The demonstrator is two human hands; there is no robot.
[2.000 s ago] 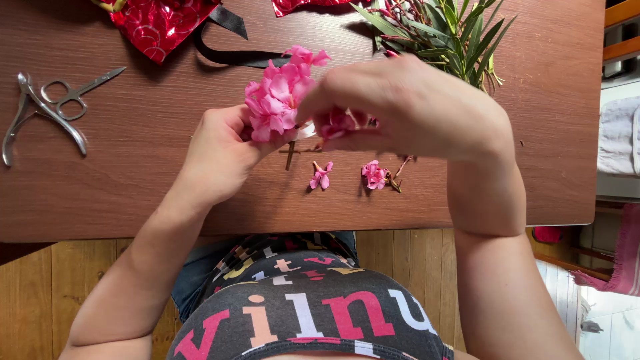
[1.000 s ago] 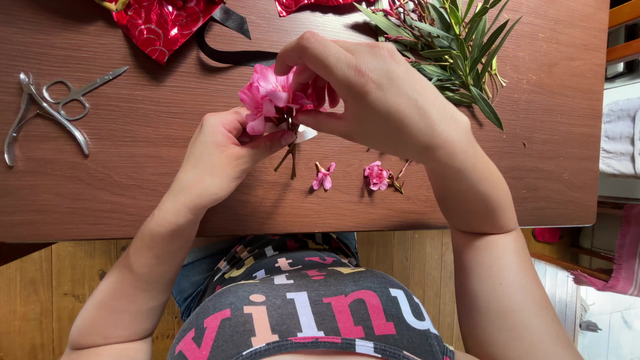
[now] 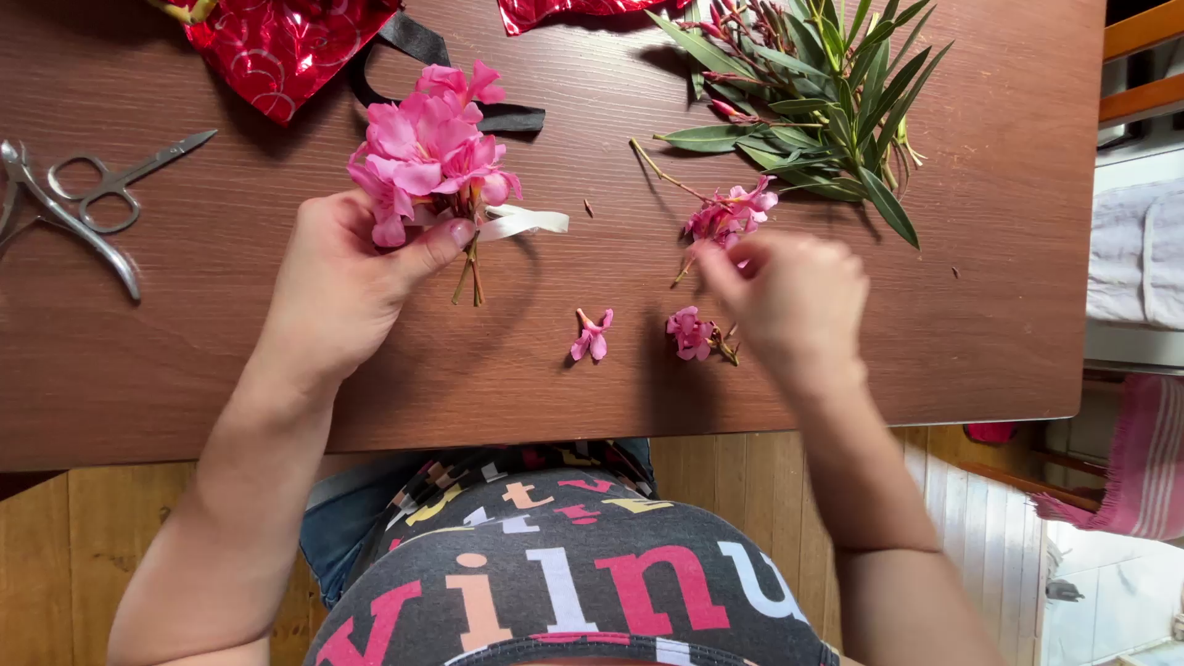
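Note:
My left hand (image 3: 356, 277) grips a bunch of pink oleander blossoms (image 3: 430, 148) by its stems, thumb across them. A white ribbon (image 3: 525, 222) sticks out to the right beside that thumb. My right hand (image 3: 795, 296), slightly blurred, pinches a darker pink blossom sprig (image 3: 735, 211) with a thin brown stem reaching up and left. Below lie a single pink blossom (image 3: 592, 335) and a small flower cluster (image 3: 690, 333) with brown stem bits, close to my right hand.
At upper right rests a pile of green leafy oleander stems (image 3: 814, 120) with buds. Red foil wrapping (image 3: 287, 55) and a black ribbon (image 3: 513, 117) lie at upper left. Small scissors (image 3: 120, 185) and metal nippers (image 3: 79, 227) are at far left. The table's front edge (image 3: 740, 431) is nearest me.
My right hand has moved from the held bunch to the right and now has a separate sprig. My left hand keeps its hold, and the bunch shows more fully.

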